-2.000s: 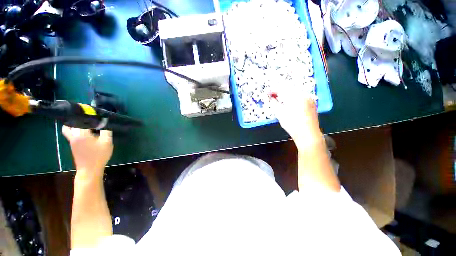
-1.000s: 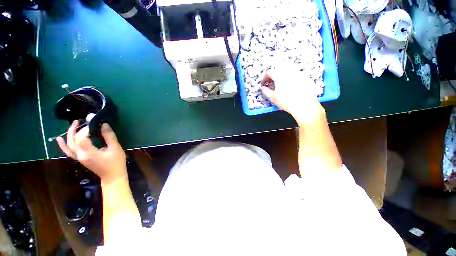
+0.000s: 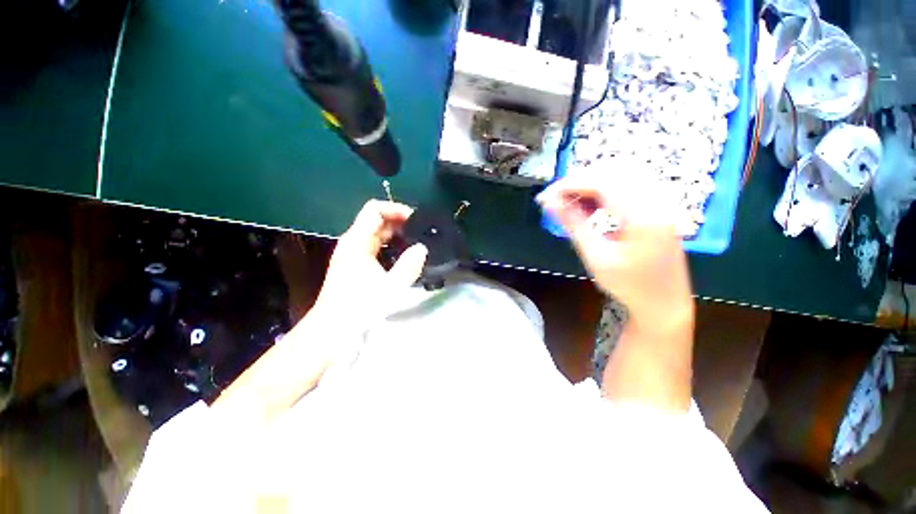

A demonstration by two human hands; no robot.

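My left hand [image 3: 367, 256] holds a round black plastic housing [image 3: 434, 236] at the bench's front edge, with thin lead wires sticking up from it. My right hand [image 3: 603, 226] is blurred, over the near left corner of the blue parts tray [image 3: 735, 191]; its fingers are bent, and a small whitish thing seems to show at them, too blurred to name. The tray is full of small white plastic parts [image 3: 653, 110]. The electric screwdriver [image 3: 347, 95] hangs over the bench, its tip pointing down toward the left hand, touched by neither hand.
The pale grey screw feeder [image 3: 512, 80] stands left of the tray. Larger white parts with wires [image 3: 839, 171] are piled right of the tray. Below the green bench [image 3: 221, 131], a carton holds several black housings [image 3: 131, 311]. A brown carton [image 3: 728, 346] stands below right.
The left hand has brought the black housing from the bench's left side toward the middle. The right hand has risen from among the white parts to the tray's corner. The screwdriver hangs lower in view.
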